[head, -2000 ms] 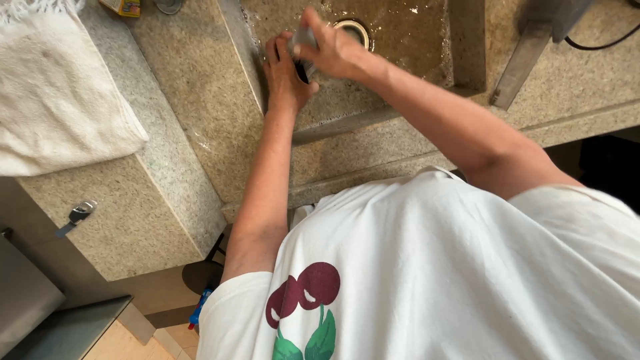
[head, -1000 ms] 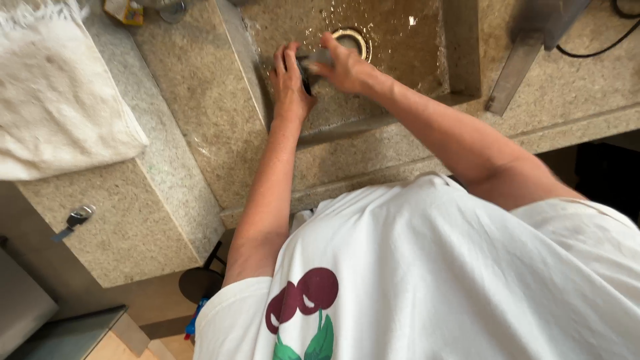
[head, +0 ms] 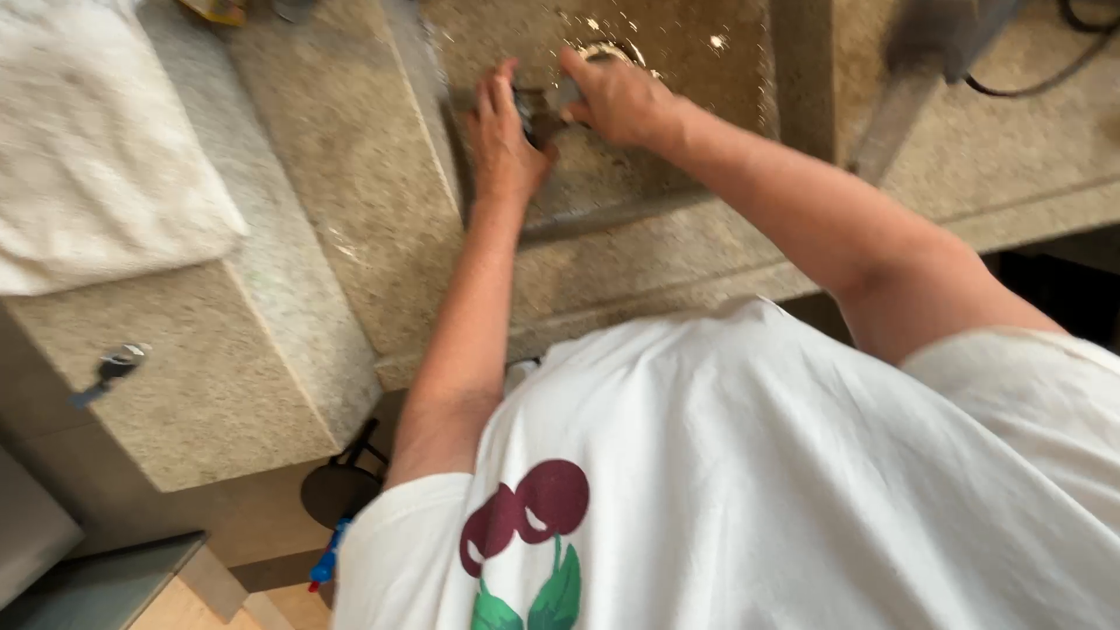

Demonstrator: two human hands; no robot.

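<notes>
Both my hands are low in a stone sink (head: 700,166). My left hand (head: 507,140), at the sink's left side, grips a small dark object (head: 528,114), mostly hidden by the fingers and blurred, so its kind cannot be told. Close to its right, my right hand (head: 626,101) has its fingers curled round a greyish thing (head: 567,92), also blurred. Whether the two held things touch cannot be told. Just behind my right hand lies the round metal drain (head: 608,52), with small pale bits scattered around it.
A white towel (head: 105,157) lies on the stone counter (head: 201,376) at left, with a wristwatch (head: 114,366) near its edge. A blurred grey metal object (head: 901,122) and a black cable (head: 1041,90) are right of the sink. A dark round stool (head: 339,492) stands below.
My right hand has shifted slightly beside my left hand, which stays at the sink's left side. Both hands keep their hold.
</notes>
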